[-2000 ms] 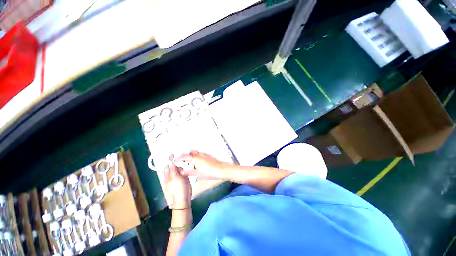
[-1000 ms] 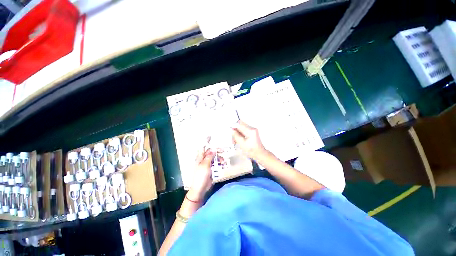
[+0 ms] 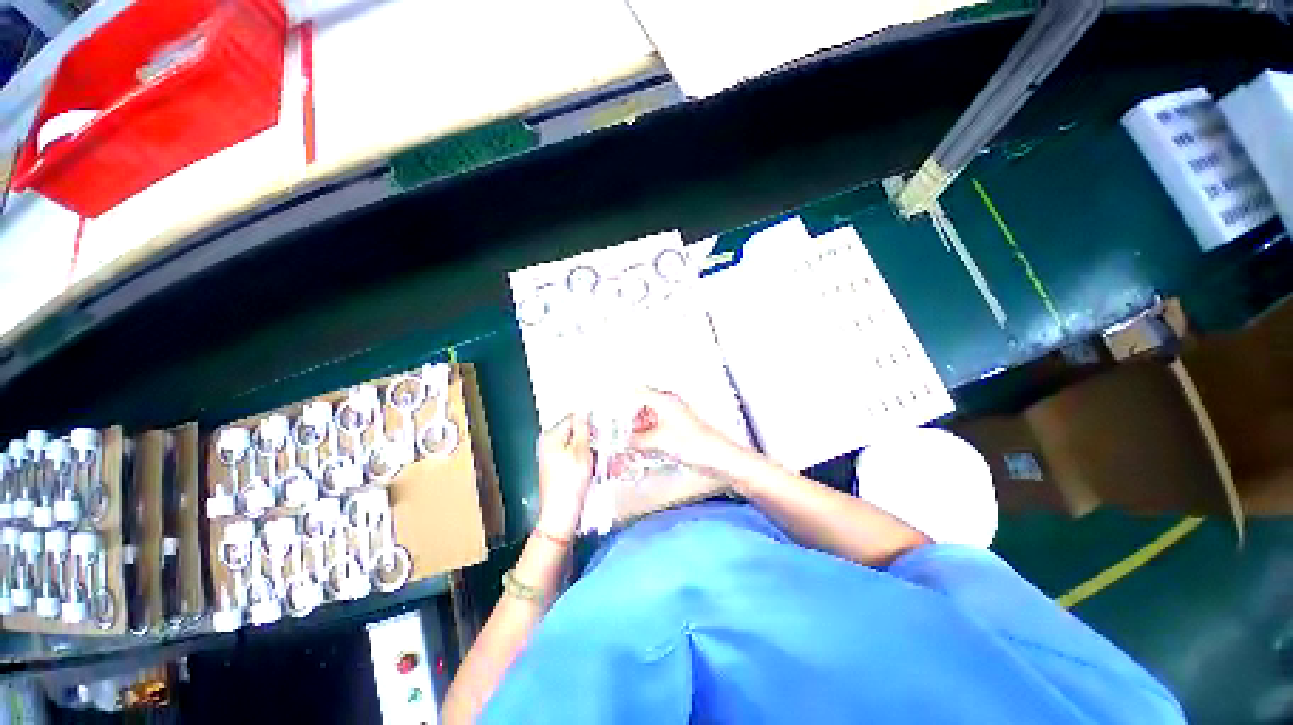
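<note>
A pale cardboard sheet (image 3: 624, 354) lies in front of me, with several coiled cable assemblies (image 3: 583, 281) along its far edge. My left hand (image 3: 566, 459) and my right hand (image 3: 672, 429) are close together over its near part. A small whitish piece (image 3: 613, 434) shows between the fingers of both hands; glare hides its shape. A white parts tray (image 3: 823, 347) with rows of small dark marks lies against the sheet's right side.
Cardboard layers with coiled cable assemblies (image 3: 315, 476) stand at left. A red bin (image 3: 170, 106) is on the white shelf. White spare trays (image 3: 1202, 167) are far right. A round white surface (image 3: 927, 489) and an open carton (image 3: 1134, 439) are at lower right. A control panel (image 3: 403, 673) shows below.
The view has shifted, so the bench things sit further right. My right hand has come from the sheet's right edge back beside my left hand.
</note>
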